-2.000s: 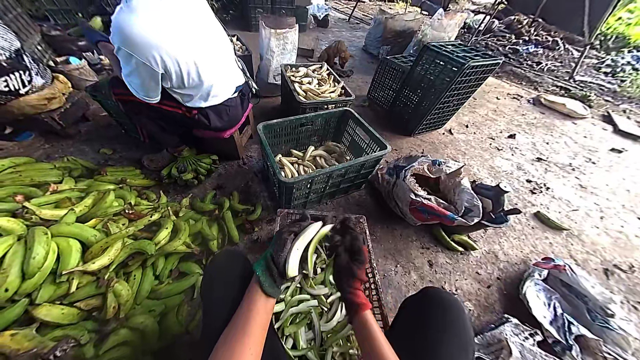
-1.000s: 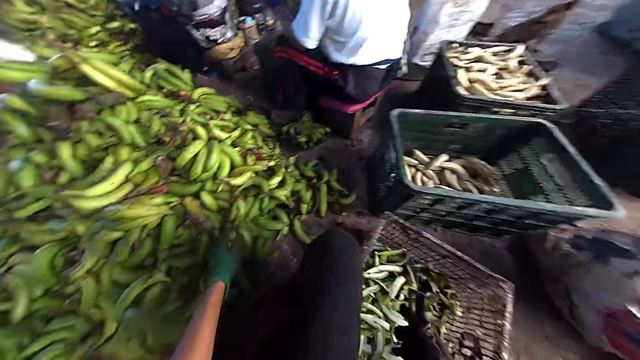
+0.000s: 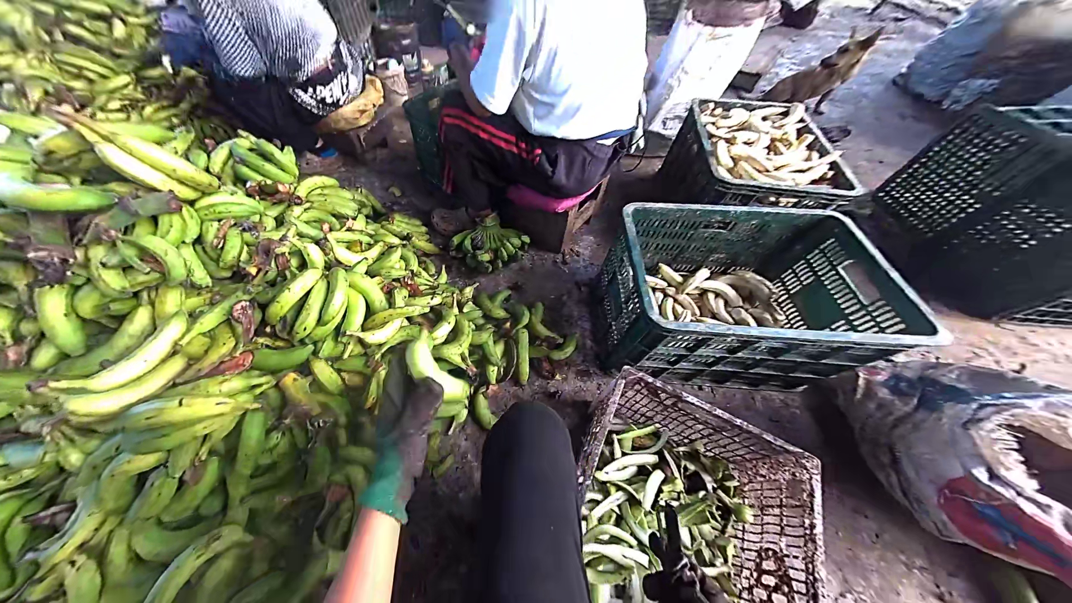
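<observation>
My left hand (image 3: 404,427), in a dark glove with a green cuff, is at the near edge of a large heap of green plantains (image 3: 193,368). It is closed around one green plantain (image 3: 435,371). My right hand (image 3: 678,574), in a dark glove, shows at the bottom over a brown mesh crate (image 3: 783,511) of green peels (image 3: 624,494); something thin and dark stands up from it, perhaps a blade, too unclear to name. Peeled plantains (image 3: 712,297) lie in a green plastic crate (image 3: 787,335) beyond the mesh crate.
A seated person in a white shirt (image 3: 569,67) has a small green bunch (image 3: 488,243) beside them. Another person (image 3: 285,59) sits farther left. Behind are a full crate of peeled plantains (image 3: 766,146), a dog (image 3: 821,75) and a tilted crate (image 3: 988,201); a sack (image 3: 963,469) lies right.
My left hand has left the peel crate, where both hands were with a pale plantain, and now holds a green plantain at the heap. The view has swung left.
</observation>
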